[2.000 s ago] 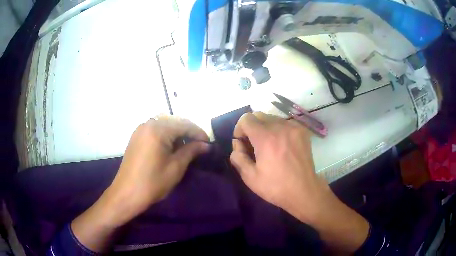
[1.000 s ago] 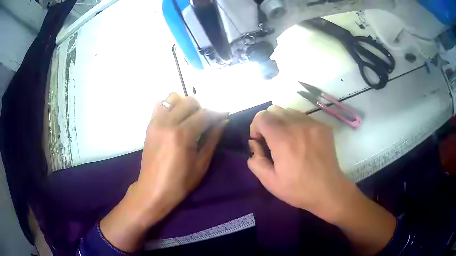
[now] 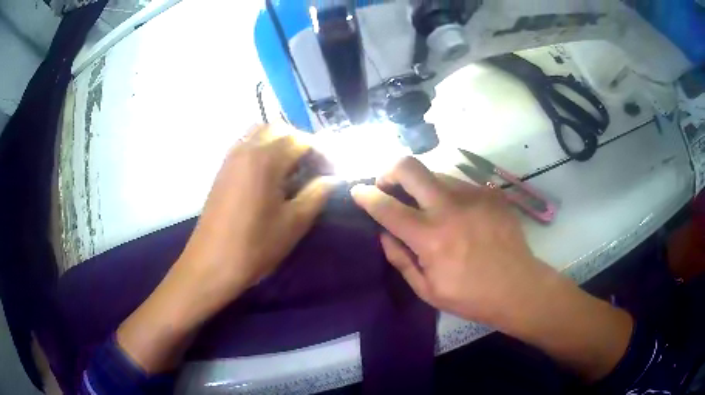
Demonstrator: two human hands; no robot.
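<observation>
A dark purple garment (image 3: 309, 285) lies over the front of the table and runs up to the sewing machine (image 3: 344, 65). My left hand (image 3: 247, 208) has its thumb and fingers on the cloth just left of the glare under the machine head. My right hand (image 3: 456, 239) is on the cloth from the right, index finger and thumb near its upper edge. The fingertips of both hands are close together. The presser foot and needle point are lost in the glare.
Pink-handled thread snips (image 3: 514, 189) lie right of my right hand. Black-handled shears (image 3: 568, 104) lie behind them under the machine arm. A printed ruler (image 3: 464, 335) runs along the front table edge. Dark cloth (image 3: 31, 177) hangs at the left edge.
Both hands have moved with the cloth closer under the machine head. The right fingers have stretched forward. More of the front table edge and ruler shows below the cloth.
</observation>
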